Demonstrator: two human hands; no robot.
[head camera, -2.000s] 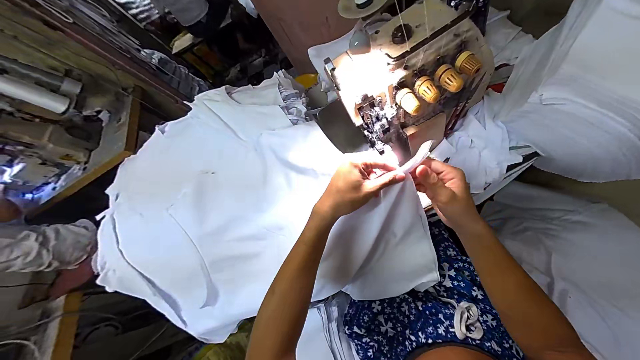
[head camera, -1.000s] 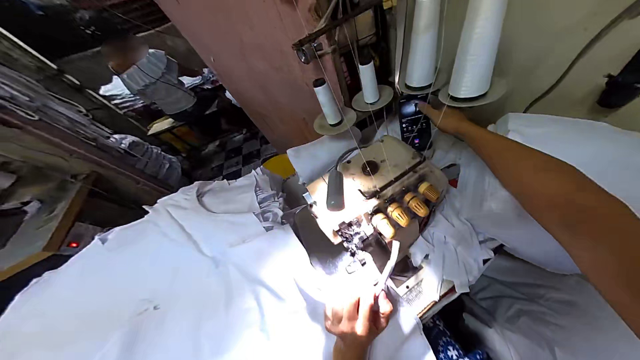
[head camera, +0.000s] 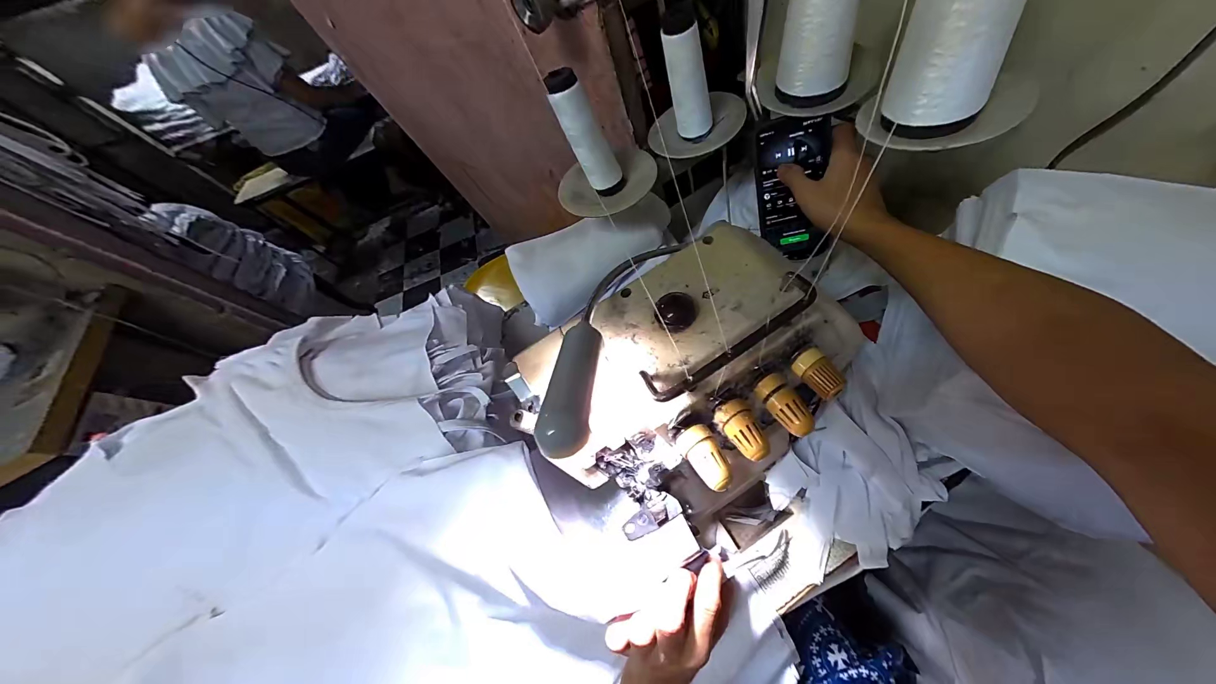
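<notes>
My right hand (head camera: 841, 195) reaches behind the overlock sewing machine (head camera: 722, 294) and grips a smartphone (head camera: 787, 214) with a lit screen, the thumb lying over its face. Low in the view, my left hand (head camera: 676, 613) pinches the edge of white fabric (head camera: 456, 560) just in front of the presser foot (head camera: 648, 518). More of this white fabric spreads over the left side. A grey lamp (head camera: 570, 389) lights the needle area. Yellow tension knobs (head camera: 741, 427) line the machine's front. Threads run down from white thread cones (head camera: 815, 47).
White cloth (head camera: 1092, 237) is heaped at the right, with fabric scraps (head camera: 855, 465) beside the machine. A pink wall (head camera: 456, 104) stands behind. A person (head camera: 252, 85) is at the back left. A wooden table edge (head camera: 76, 380) shows at the far left.
Two seconds ago both my hands held a white strip near the needle. My right hand has since gone to the phone behind the machine. The view has swung up toward the thread cones.
</notes>
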